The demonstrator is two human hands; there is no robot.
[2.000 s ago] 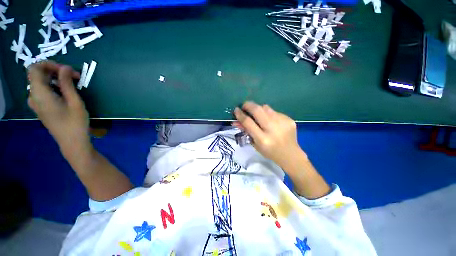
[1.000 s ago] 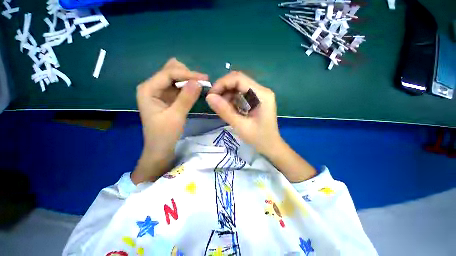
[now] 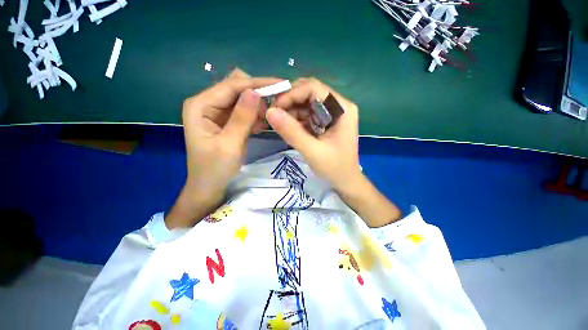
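My left hand (image 3: 222, 122) is near the bench's front edge and pinches a white strip (image 3: 273, 88) between thumb and forefinger. The strip points up and right towards my right hand (image 3: 316, 122). My right hand's thumb and forefinger meet close to the strip's lower side; what lies between them is too small to tell. A dark-silver metal tool (image 3: 327, 112) is held in my right palm. Two tiny white pieces, one at the left (image 3: 207, 66) and one at the right (image 3: 291, 62), lie on the green bench just beyond my hands.
Loose white strips (image 3: 45, 58) lie at the upper left, with a single strip (image 3: 113, 58) beside them. Assembled pieces with rods and white tabs (image 3: 433, 29) are piled at the upper right. A black case (image 3: 540, 64) and a blue-grey flat device (image 3: 578, 77) lie at the far right.
My left hand has come from the strips at the left to the middle with a white strip. My right hand has risen to meet it. The strip now tilts up to the right.
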